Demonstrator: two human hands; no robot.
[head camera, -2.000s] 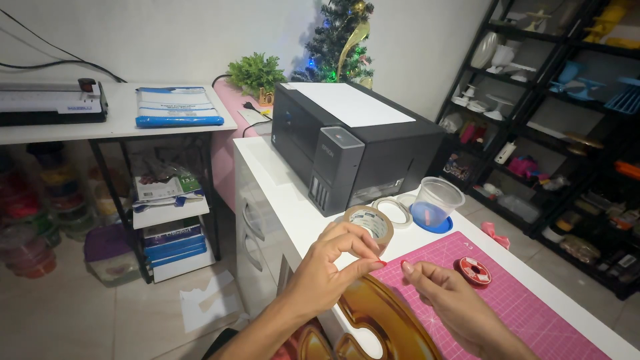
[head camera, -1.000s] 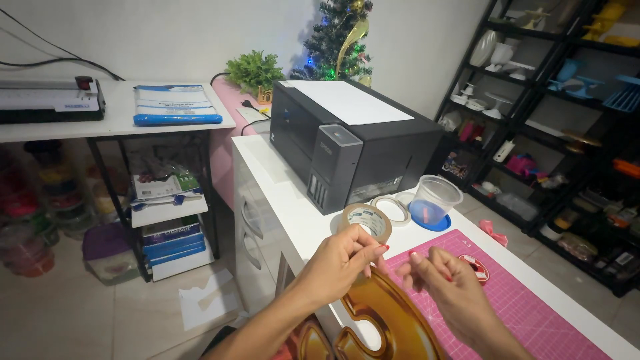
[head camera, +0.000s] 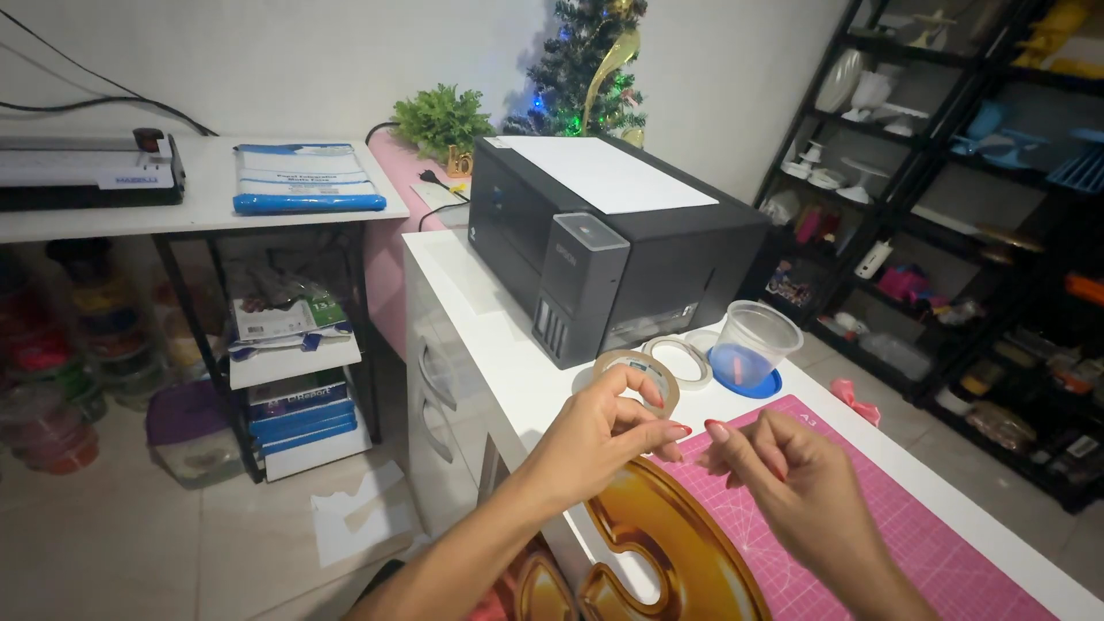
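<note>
My left hand (head camera: 612, 431) is raised over the near edge of the white cabinet top, thumb and fingertips pinched together. Facing it over a pink cutting mat (head camera: 914, 526) is my right hand (head camera: 776, 466), its fingers curled with the thumb against them. Anything thin between the fingertips is too small to make out. Below the hands lies a gold foil number balloon (head camera: 699, 543), partly hidden by my left forearm. A roll of brown tape (head camera: 664, 388) is just behind my left hand, beside a roll of white tape (head camera: 690, 362).
A black printer (head camera: 690, 233) with white paper (head camera: 612, 172) on top stands behind the tape rolls. A clear plastic cup (head camera: 759, 332) is on a blue lid (head camera: 763, 385). Black shelves (head camera: 940, 164) hold stands at right; a side table (head camera: 207, 207) is at left.
My right hand has shifted over the red and white spool seen on the mat in the earlier frames, and the spool is now hidden. My hands remain close together.
</note>
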